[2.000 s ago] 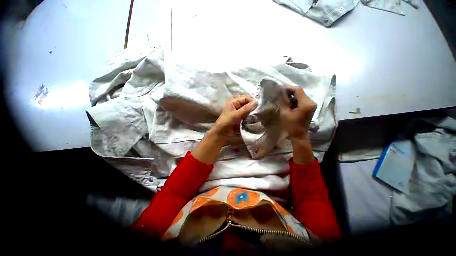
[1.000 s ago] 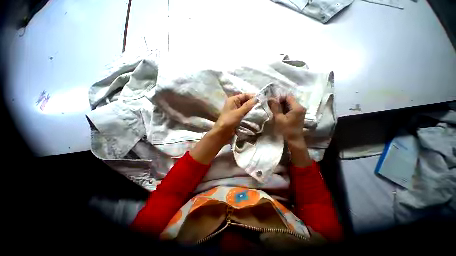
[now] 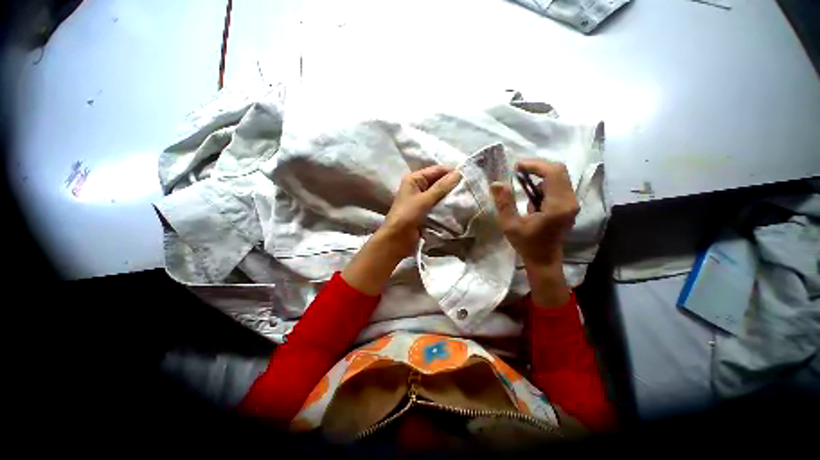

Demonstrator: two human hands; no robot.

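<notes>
A pale off-white jacket (image 3: 333, 148) lies crumpled over the table's front edge and the lap. My left hand (image 3: 418, 199) pinches the edge of its raised cuff (image 3: 463, 287) between thumb and fingers. The cuff hangs in a loop, with a dark button at its lower end. My right hand (image 3: 539, 211) is just right of the cuff, holding small dark thread snips (image 3: 529, 186) in its curled fingers. Its thumb is near the cloth; whether it touches is unclear.
The glossy white table (image 3: 135, 135) spans the view. Part of another pale garment (image 3: 580, 13) lies at the far edge. At right, a lower grey surface (image 3: 656, 332) holds a blue-edged card (image 3: 719, 286) and a crumpled grey-green garment (image 3: 778, 296).
My right hand has opened away from the cuff edge and moved slightly right, and the dark snips now show in it. My left hand keeps its pinch. The far garment sits nearer the frame's top.
</notes>
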